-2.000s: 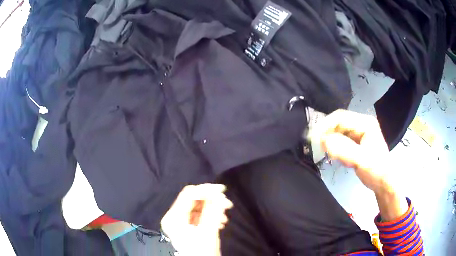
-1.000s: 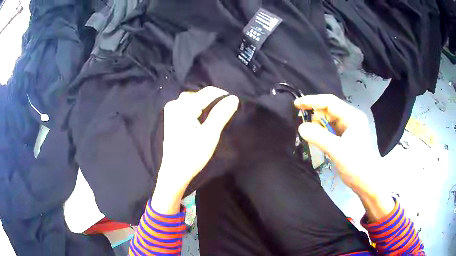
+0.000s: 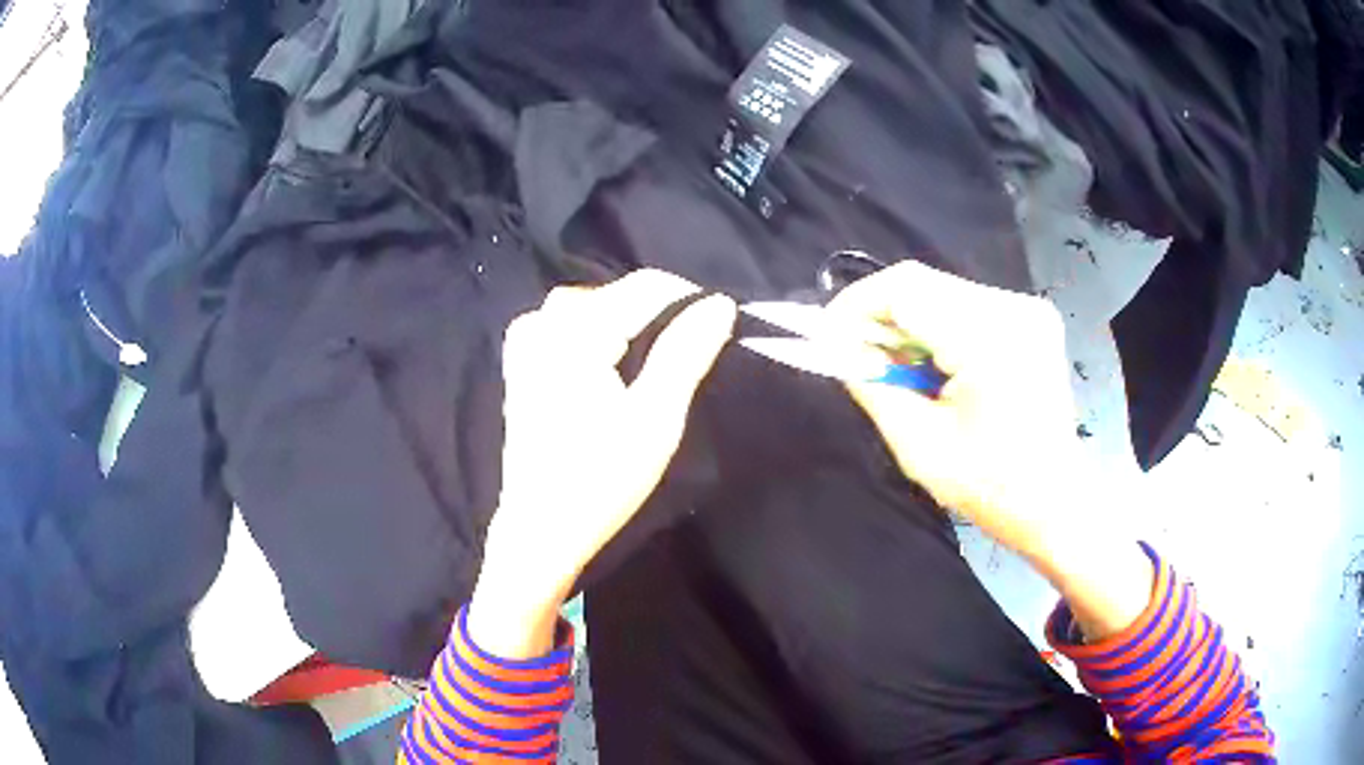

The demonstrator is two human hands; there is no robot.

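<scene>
A black garment (image 3: 359, 389) is spread in front of me and over my lap. A black care label (image 3: 778, 105) with white print lies on it above my hands. My left hand (image 3: 598, 404) pinches a fold of the garment between thumb and fingers. My right hand (image 3: 957, 389) is closed around thread snips (image 3: 790, 338), with a blue part showing between the fingers. The two pale blades are apart and point left, their tips close to my left fingertips. Whether they touch the cloth is hard to tell.
Dark garments (image 3: 135, 493) are heaped at the left, with a thin white string (image 3: 112, 332) on them. More black cloth (image 3: 1197, 135) hangs at the upper right. Grey cloth (image 3: 337, 75) lies at the back. Thread scraps are scattered on the pale surface (image 3: 1272, 523) at right.
My left hand has moved up from the lower middle and taken hold of a garment fold. My right hand has shifted left, and the snips' blades now show beside my left fingertips.
</scene>
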